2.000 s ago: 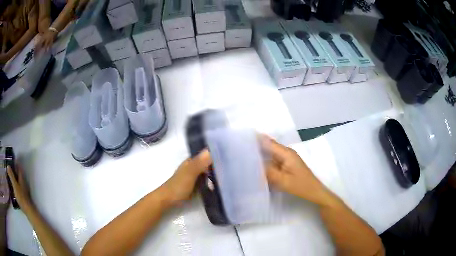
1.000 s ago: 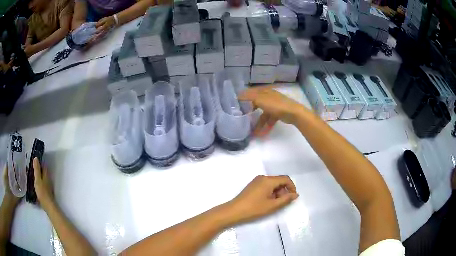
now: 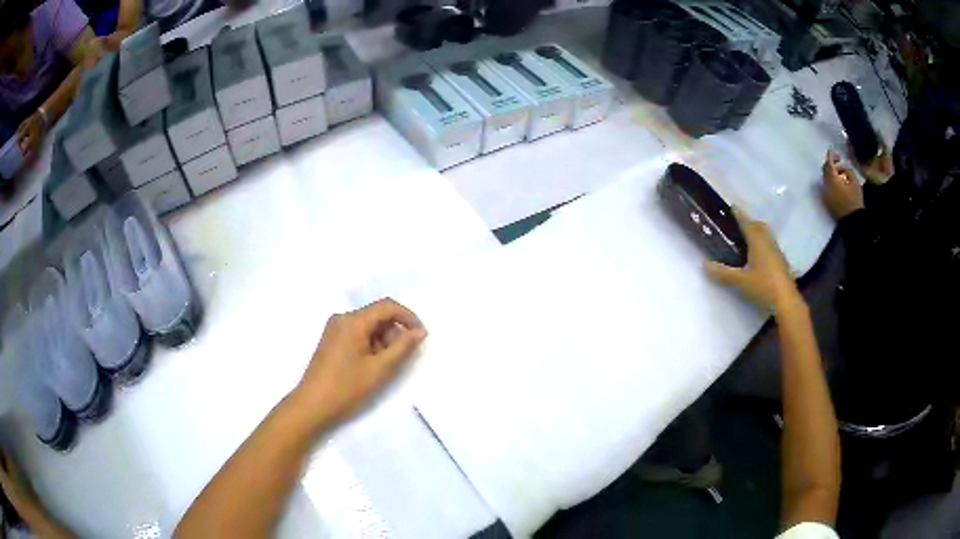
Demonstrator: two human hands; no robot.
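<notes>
A glossy black base (image 3: 703, 216), oval with small pale spots inside, is at the right of the white-covered table. My right hand (image 3: 760, 263) has its thumb and fingers around the near end of this base; I cannot tell if it is lifted. My left hand (image 3: 363, 353) is loosely curled over the middle of the table, with nothing visible in it. Several tank-and-base units (image 3: 147, 279), frosted tanks on black bottoms, stand in a row at the left.
Grey-white boxes (image 3: 200, 132) are stacked at the back left. Pale teal boxes (image 3: 495, 105) stand side by side at the back middle. Black shells (image 3: 705, 84) cluster at the back right. Another person's hands (image 3: 842, 184) are at the far right, near a dark oval part (image 3: 854, 121).
The view has turned right. My right hand has left the tank-and-base units and reached the black base. My left hand stays curled.
</notes>
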